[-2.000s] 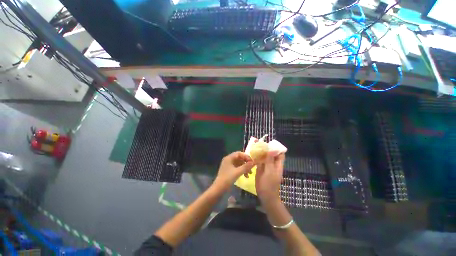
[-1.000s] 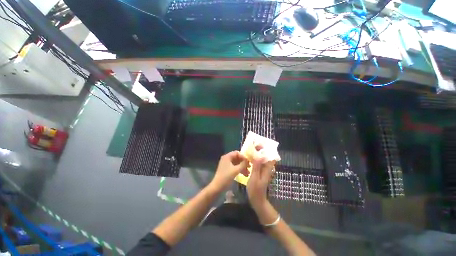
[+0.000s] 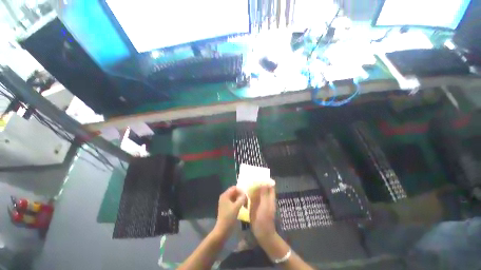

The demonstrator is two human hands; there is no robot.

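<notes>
A pale cream-white piece point(image 3: 254, 176) stands up between my two hands, its upper part flat and squarish. My left hand point(image 3: 231, 205) pinches its lower left side with the fingertips. My right hand point(image 3: 263, 206) holds its right side, fingers pointing up. Part of a yellow sheet point(image 3: 243, 214) shows between and below the hands; whether a hand holds it is unclear. Behind the piece lies a black panel with rows of silver dots point(image 3: 249, 145). The fingertips and details are blurred.
Black slatted panels point(image 3: 141, 198) lie at left. A dotted panel point(image 3: 305, 212) and a smooth black bar point(image 3: 342, 184) lie at right. The raised shelf edge point(image 3: 195, 108) runs behind, with monitors, a keyboard point(image 3: 198, 68) and blue cables point(image 3: 335, 97). A fire extinguisher point(image 3: 31, 212) stands at far left.
The view has tilted up, showing the monitors. The cream-white piece, crumpled and spread before, now stands flatter and more upright. Both hands still hold it close together.
</notes>
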